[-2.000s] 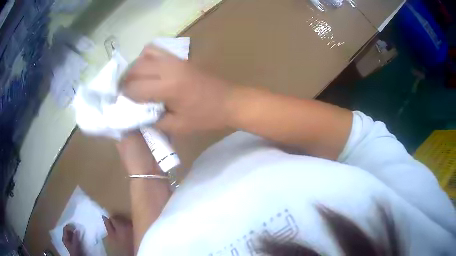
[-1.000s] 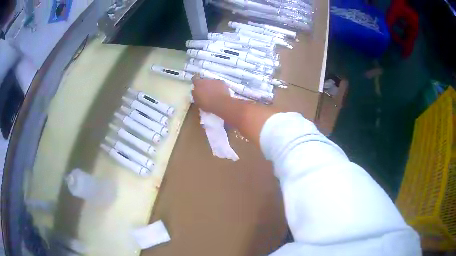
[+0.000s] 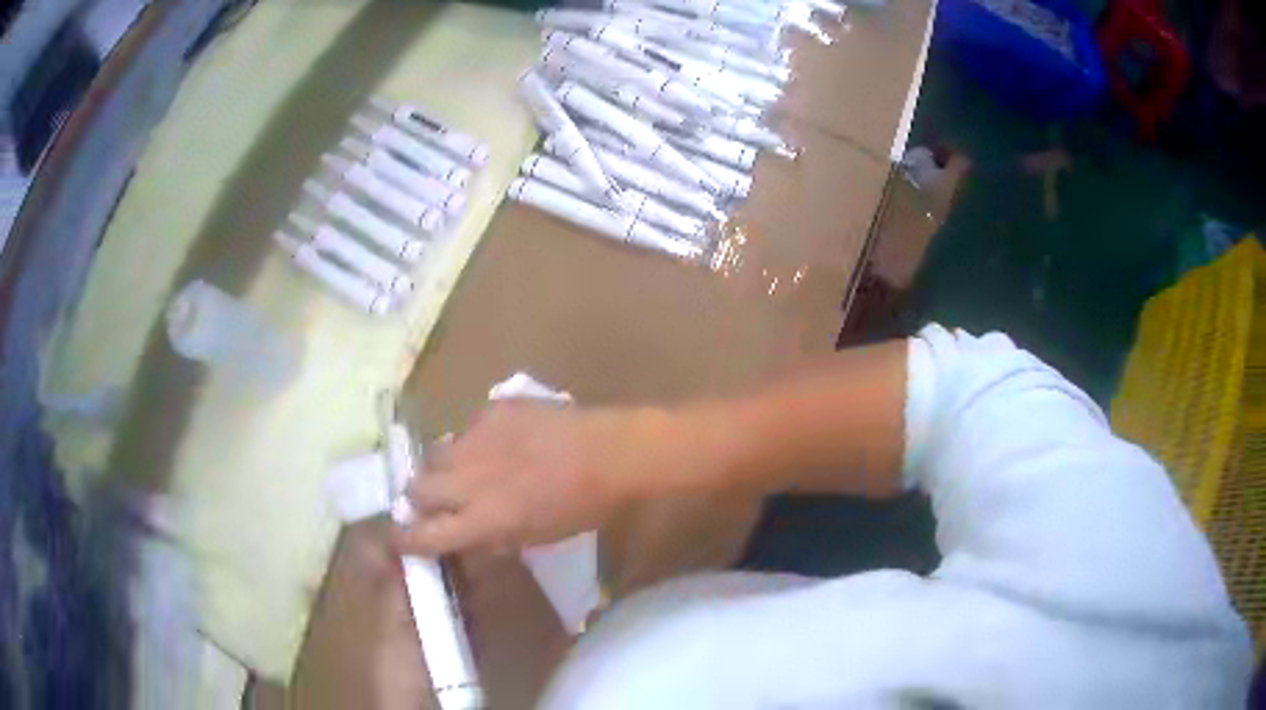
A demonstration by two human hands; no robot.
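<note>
My right hand (image 3: 514, 472) is closed around a white pen-shaped device (image 3: 442, 638) near its narrow end. The device's wide white body points down towards the bottom edge of the picture. A white wiping cloth (image 3: 567, 576) is bunched in the same hand; parts of it show above and below the palm. My left hand (image 3: 368, 617) is a blurred shape at the lower left, close beside the device. Its fingers cannot be made out, nor whether it touches the device. A small folded white wipe (image 3: 358, 488) lies just left of my right fingers.
Several devices (image 3: 340, 271) lie in a neat row on the cream sheet (image 3: 458, 56). A larger loose group of devices (image 3: 639, 125) lies on the brown surface (image 3: 555, 312) at the top. A cloudy white bottle (image 3: 208, 326) lies left. A yellow crate (image 3: 1194, 375) stands right.
My right hand has come back from the large group towards me, with a device and the cloth in it. A blurred left hand now shows. The view has shifted, so the bench things appear higher.
</note>
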